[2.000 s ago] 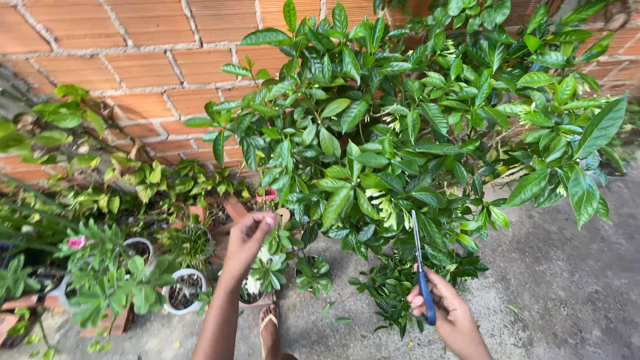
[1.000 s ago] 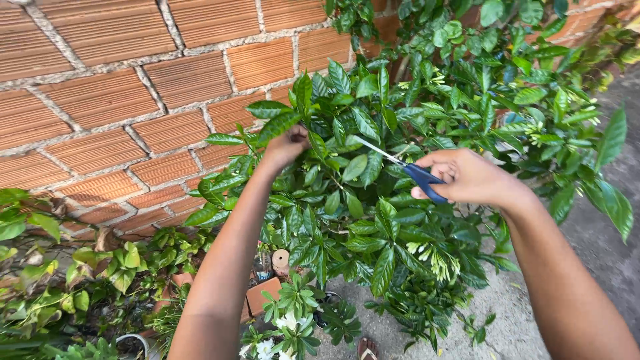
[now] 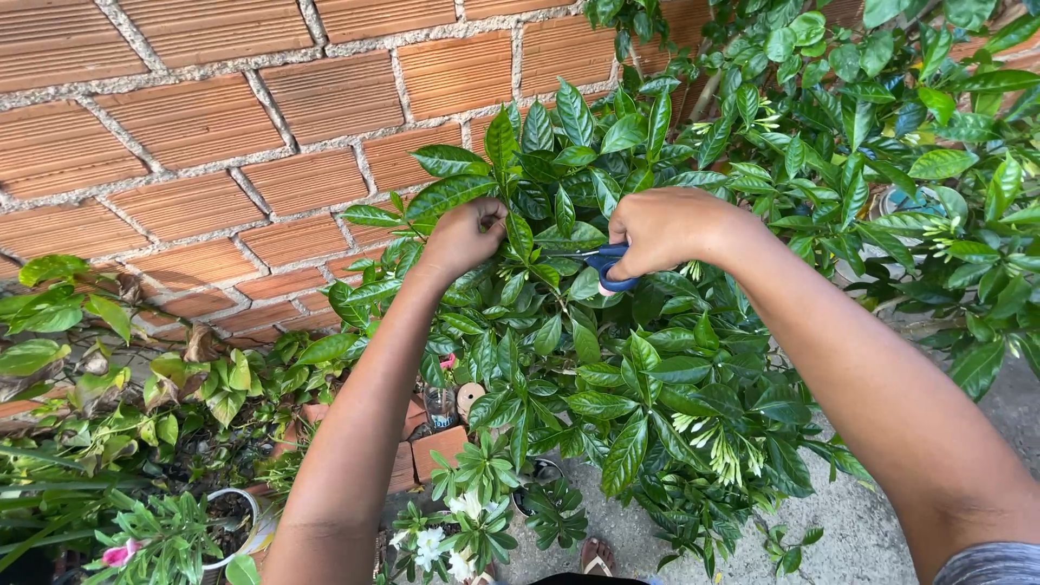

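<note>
A leafy green shrub [image 3: 642, 357] with clusters of pale, narrow buds fills the middle and right. At its upper left, my left hand [image 3: 467, 237] pinches a leafy stem, fingertips partly hidden by leaves. My right hand [image 3: 670, 227] holds scissors [image 3: 605, 262] with dark blue handles, a little to the right of my left hand. The scissor blades point left into the leaves just below and right of my left fingers; their tips are hidden among the foliage.
A brick wall [image 3: 195, 122] with rough mortar stands behind the shrub. Lower left are leafy plants and a white pot [image 3: 253, 520]. A white-flowered plant [image 3: 475, 496], loose bricks [image 3: 439, 451] and a sandalled foot [image 3: 597, 556] are below, on concrete ground [image 3: 853, 520].
Both hands were apart and lower two seconds ago, then rose to the shrub. Since one second ago, the scissors have moved in among the leaves beside my left hand.
</note>
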